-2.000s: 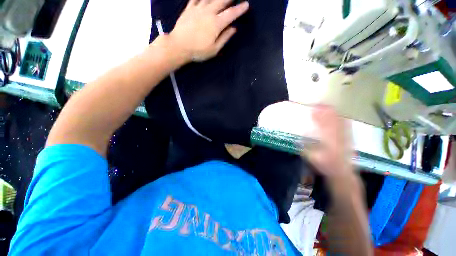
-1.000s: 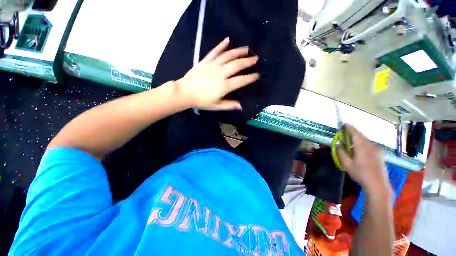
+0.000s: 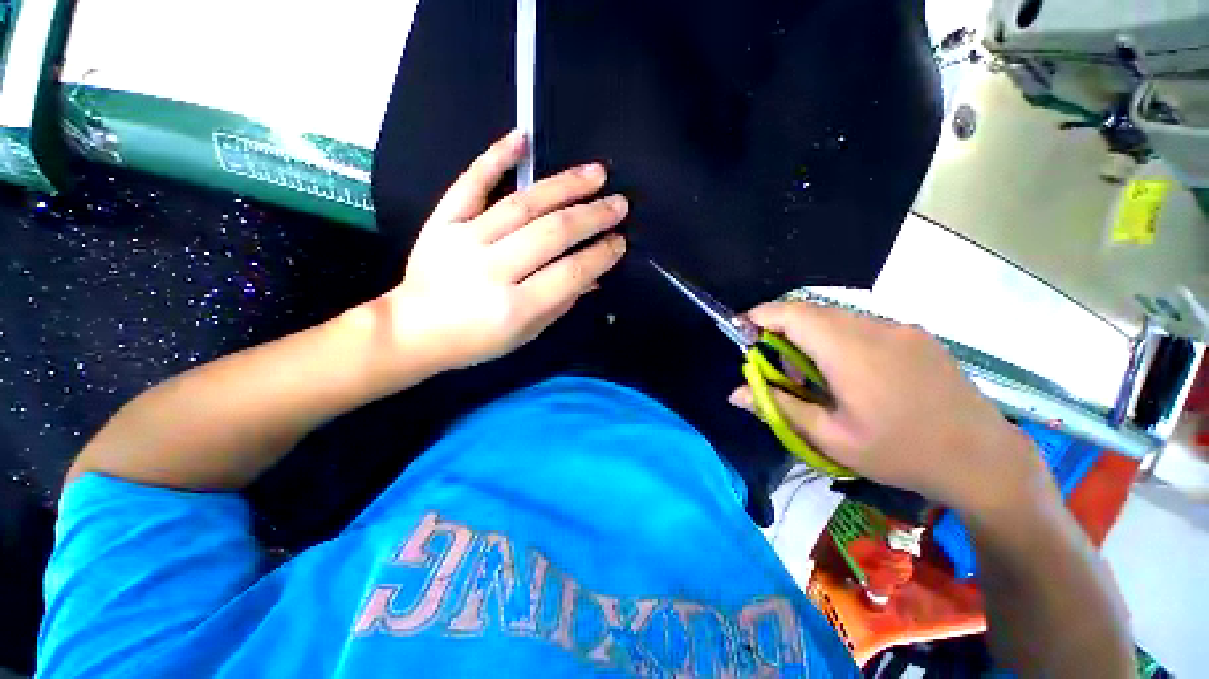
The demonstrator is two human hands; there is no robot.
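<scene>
A large black fabric panel (image 3: 716, 120) with a few glitter specks lies over the table and hangs over its front edge towards my lap. A thin straight white strip (image 3: 526, 80) runs along it from the top of the view. My left hand (image 3: 511, 259) lies flat on the panel, fingers slightly spread, fingertips at the strip's lower end. My right hand (image 3: 875, 391) holds the scissors (image 3: 792, 422) by their yellow-green handles. The blades look closed and point up and left over the panel, short of my left fingertips.
The cream sewing machine (image 3: 1061, 146) stands at upper right with a yellow label. The green ruler-marked table edge (image 3: 292, 173) crosses in front of me. Dark glitter fabric (image 3: 146, 305) lies at left. A blue basket (image 3: 957, 537) and an orange-red crate (image 3: 928, 617) are below right.
My right hand picked the scissors up from the table right of me and brought them left over the fabric. My left hand moved down from the top of the panel to the strip's end.
</scene>
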